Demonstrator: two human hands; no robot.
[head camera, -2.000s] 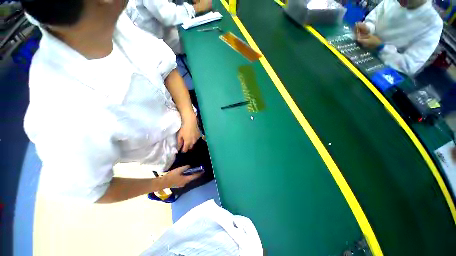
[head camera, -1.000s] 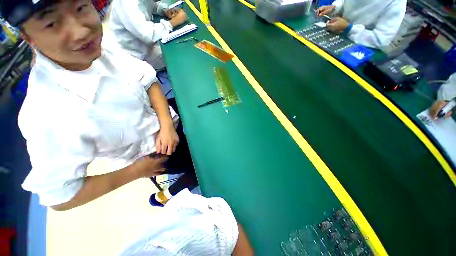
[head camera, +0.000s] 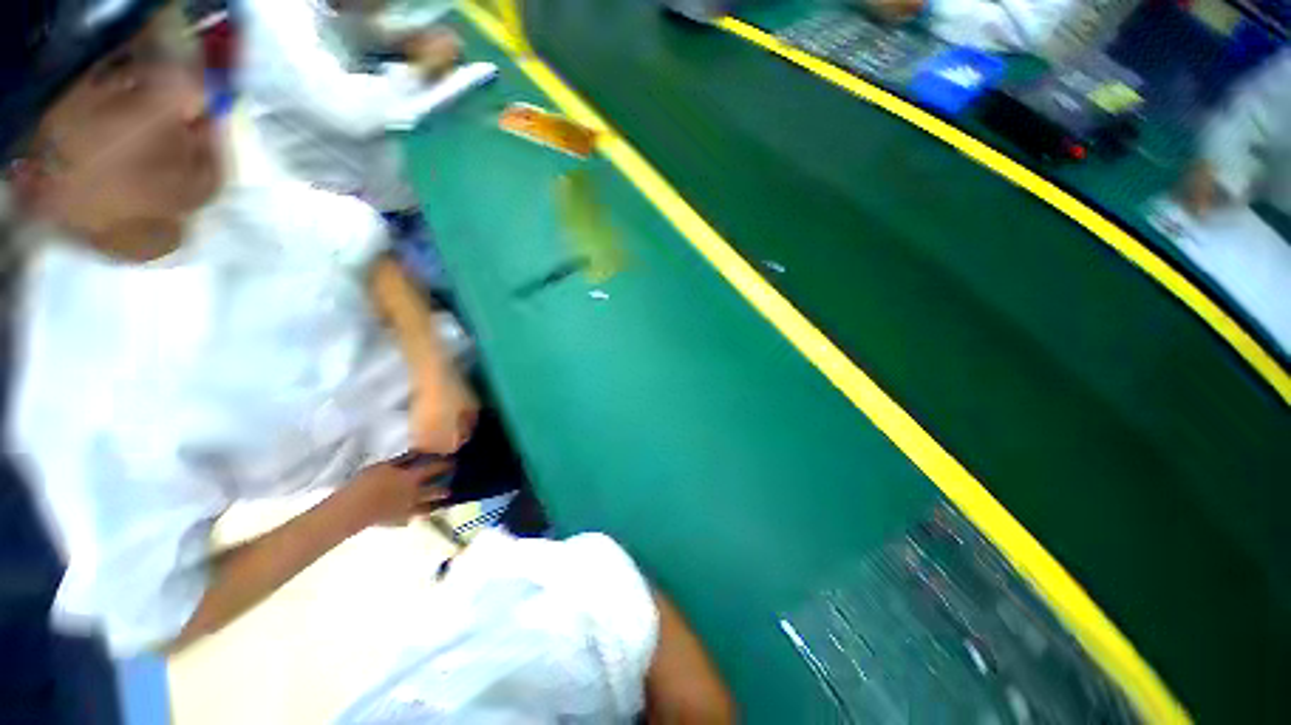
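Observation:
A clear blister tray (head camera: 906, 609) lies on the green bench at the bottom right, blurred and cut off by the lower edge. Small dark and silvery pieces show in its right part. My left sleeve and a bit of bare forearm are at the bottom centre, left of the tray. My left hand is cut off below the picture's edge. My right hand is not in the picture.
A neighbour in white sits at left, hands in the lap. On the bench (head camera: 623, 411) lie a dark stick (head camera: 549, 279), yellow-green sheet (head camera: 588, 227) and orange strip (head camera: 547, 129). The conveyor belt (head camera: 906, 326) runs between yellow edges; people and a blue box (head camera: 956, 80) are across it.
The view has swung down and right, so more of the blister tray and my left forearm show. The neighbour's face has turned, and the phone seen earlier in the neighbour's hand is no longer visible.

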